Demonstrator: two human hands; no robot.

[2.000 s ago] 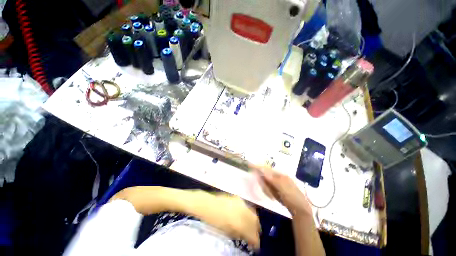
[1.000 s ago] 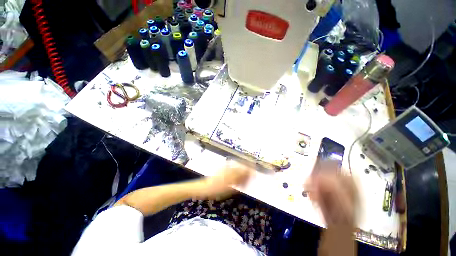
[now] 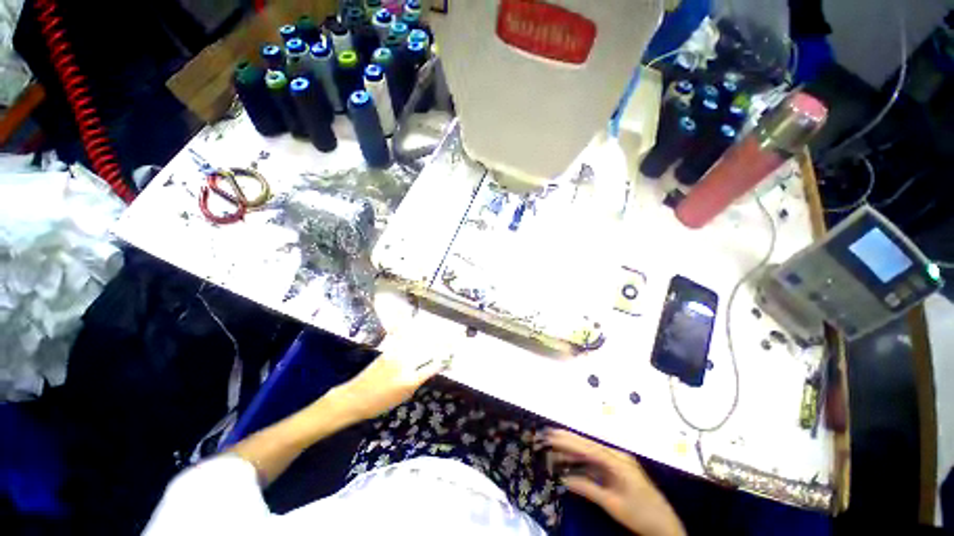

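My left hand (image 3: 389, 379) is at the table's front edge, left of centre; glare washes out its fingers, and whether it holds anything cannot be told. My right hand (image 3: 609, 479) is below the table edge over my lap, fingers apart and nothing seen in it. The off-white sewing machine head (image 3: 554, 99) with a red label stands over its metal bed (image 3: 492, 267). A crinkled clear plastic bag (image 3: 337, 246) lies left of the bed. A black smartphone (image 3: 685, 330) lies flat to the right of the bed.
Scissors (image 3: 232, 196) lie at the table's left, before many thread spools (image 3: 368, 128). At right are a pink vacuum flask (image 3: 737, 173), more spools (image 3: 685, 141), a control panel (image 3: 858, 272) and snips (image 3: 810, 403). Pale cloth (image 3: 47, 272) is heaped far left.
My right hand has moved from over the smartphone down to my lap, uncovering the phone. My left hand has shifted left along the table's front edge. The view has shifted slightly.
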